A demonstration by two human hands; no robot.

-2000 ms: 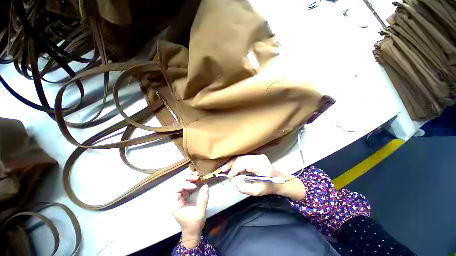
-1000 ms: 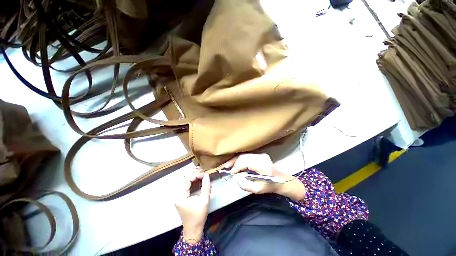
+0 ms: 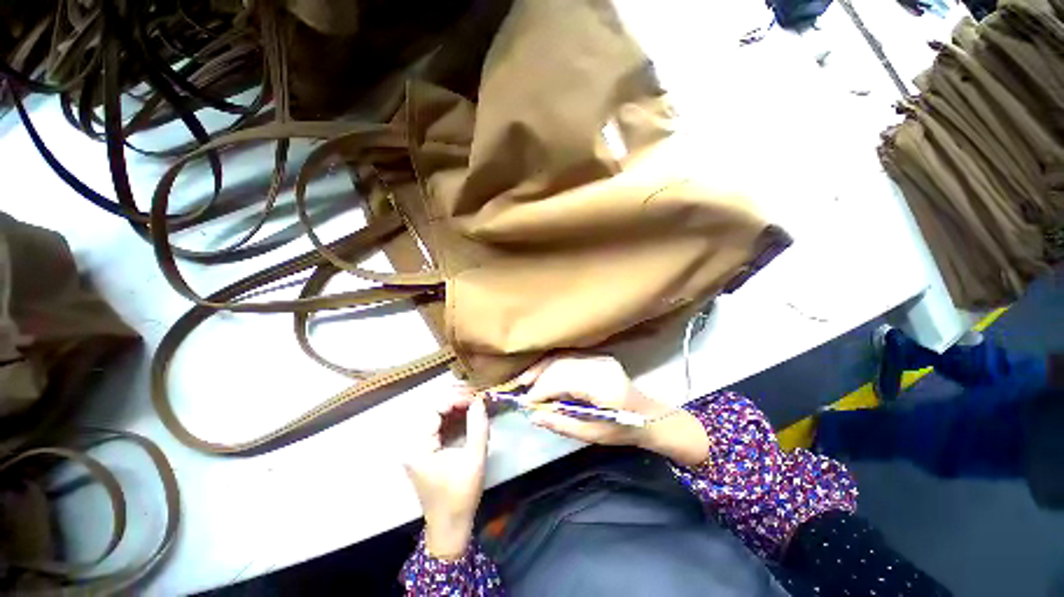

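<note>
A tan-brown tote bag [image 3: 572,262] lies on the white table, its near corner at the table's front edge. Its brown straps [image 3: 239,306] loop out to the left. My right hand [image 3: 589,397] holds a slim pale pen-like tool [image 3: 583,411], its tip pointing left at the bag's corner. A thin pale cord [image 3: 688,350] runs from the tool's rear up beside the bag. My left hand [image 3: 453,449] pinches the bag's corner edge between thumb and fingers, close to the tool tip. Any thread end there is too small to make out.
A dark heap of bags with hanging straps [image 3: 128,105] lies upper left. More slack brown bags [image 3: 53,338] lie lower left. Folded brown layers [image 3: 992,157] are stacked upper right. A dark object [image 3: 799,12] sits at the far table. A person's legs [image 3: 933,437] show beyond the table at right.
My left hand's fingers have closed in on the bag's corner. The bag and straps have shifted slightly right and up in view. A person's legs have come into view at right.
</note>
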